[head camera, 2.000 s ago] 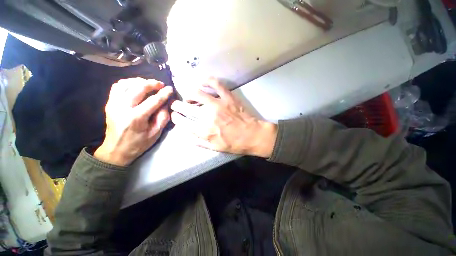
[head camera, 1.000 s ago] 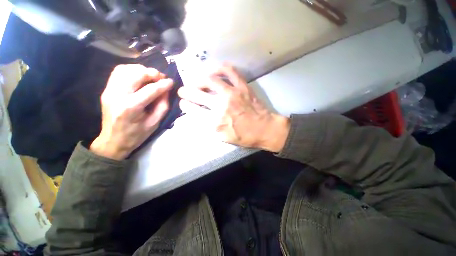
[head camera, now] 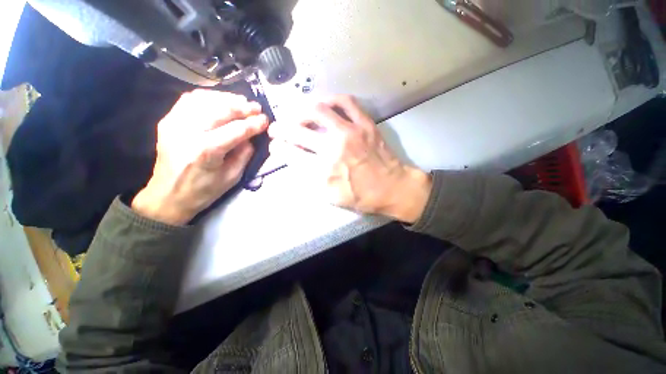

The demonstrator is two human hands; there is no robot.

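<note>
The dark garment cloth [head camera: 87, 139] lies heaped left of the needle and over the table's left side. My left hand [head camera: 204, 153] is on the cloth, with thumb and forefinger pinched at its edge just below the presser foot [head camera: 255, 85]. My right hand [head camera: 350, 157] rests on the white machine bed [head camera: 255, 241], its fingertips at the cloth's right edge beside my left fingertips. Whether the right fingers grip cloth is hidden by glare. A thin dark strip [head camera: 272, 172] sticks out below my left hand, over the bed.
The sewing machine head [head camera: 197, 36] with a ridged knob [head camera: 277, 64] stands above my hands. Red-brown thread snips [head camera: 482, 22] lie at the upper right. A red basket [head camera: 559, 175] and clear plastic bag [head camera: 613, 168] are at the right. A dark bundle [head camera: 634, 55] lies at the table's right end.
The machine head, bed and snips show further right in the view. The thin dark strip and the cloth end now show below my left hand. Both hands stay close to the needle.
</note>
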